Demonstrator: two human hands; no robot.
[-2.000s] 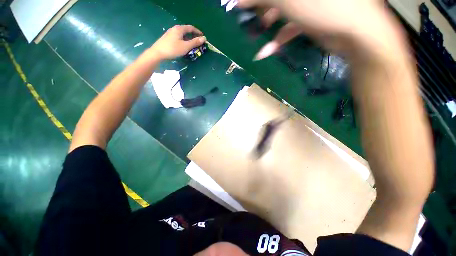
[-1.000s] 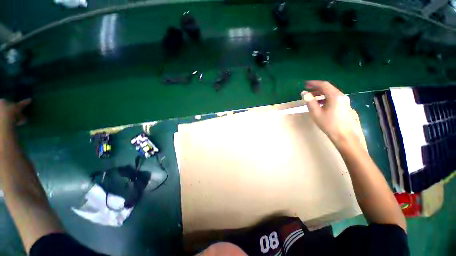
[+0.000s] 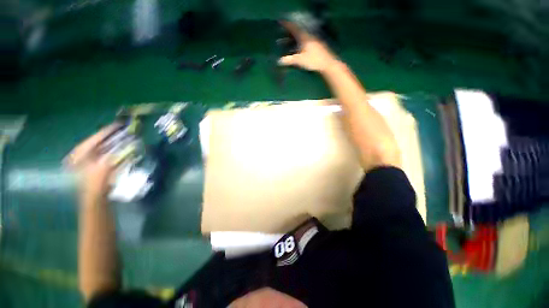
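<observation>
The frame is blurred. My left hand is at the left over the green bench, its fingers around a pale, yellowish corded circuit board; the exact grip is smeared. Another board unit lies to its right near the bench's back edge. My right hand is over the dark green conveyor, thumb and fingers spread, nothing visible between them. A dark unit with a pale part lies just beyond its fingertips.
Tan cardboard lies in front of me over white sheets. A crumpled white piece is on the left. Stacked trays stand at right above a red stool. Other dark units lie on the conveyor.
My left hand has come in from the far left and now holds a board unit. My right hand has moved from the cardboard's back right corner out over the conveyor.
</observation>
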